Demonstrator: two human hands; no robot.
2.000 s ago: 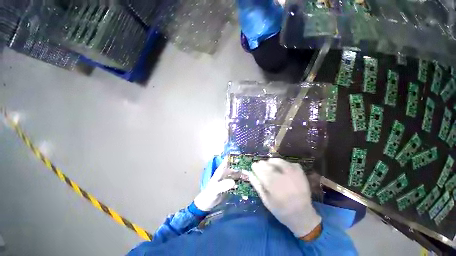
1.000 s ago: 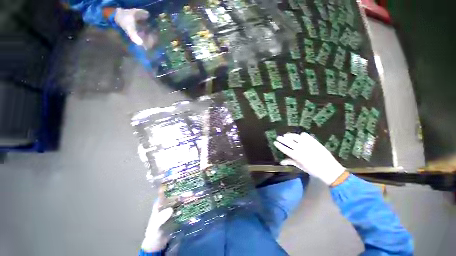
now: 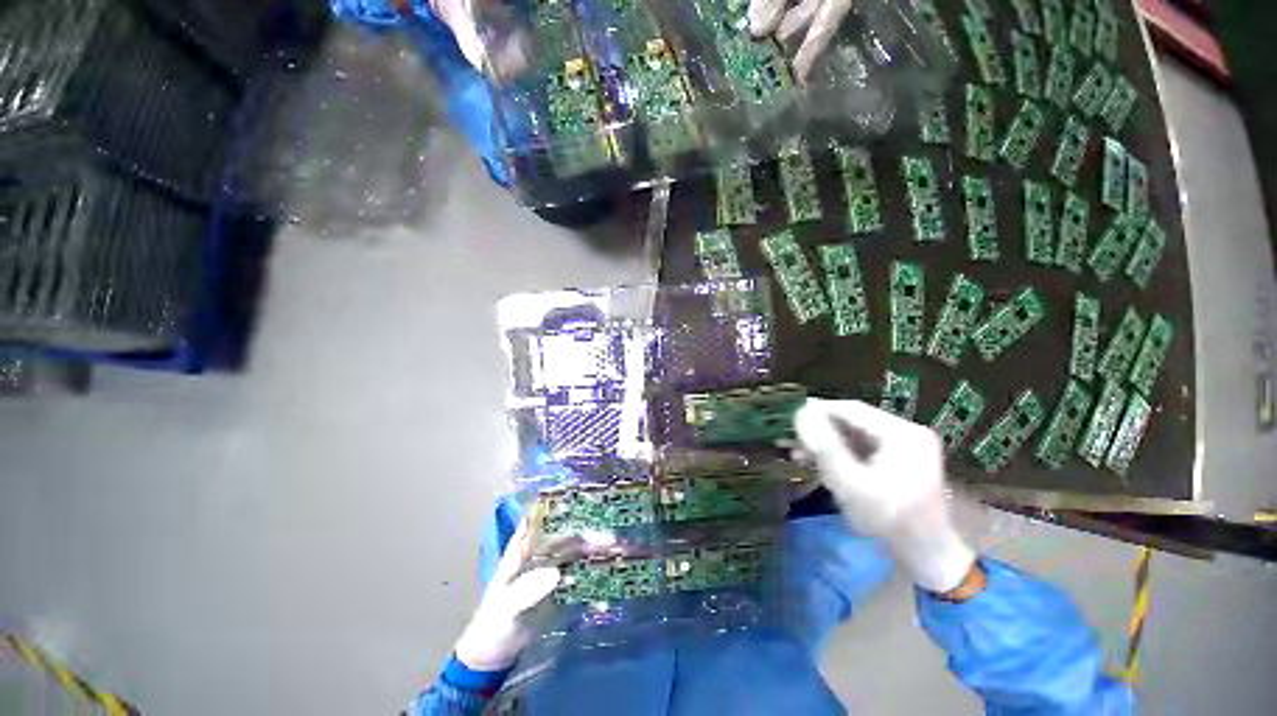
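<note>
A clear blister tray [image 3: 581,367] lies over my lap and the belt's near corner, its far pockets bare. Green circuit boards [image 3: 599,506] sit in its two rows nearest me. My left hand [image 3: 500,610], white-gloved, grips the tray's left edge near my lap. My right hand [image 3: 885,476], white-gloved, holds one circuit board [image 3: 745,417] by its right end, over the tray's right column just beyond the filled rows. I cannot tell whether that board touches the tray.
Many loose circuit boards [image 3: 908,308] lie on the black belt [image 3: 826,367]. Another person's gloved hands [image 3: 801,25] are at a tray with boards [image 3: 595,161] at the top. Tray stacks [image 3: 98,266] stand on the left by a blue base [image 3: 224,287].
My right hand has moved from the belt towards the tray and now holds a board. My left hand still grips the tray. The other person's second hand has come into view over their tray.
</note>
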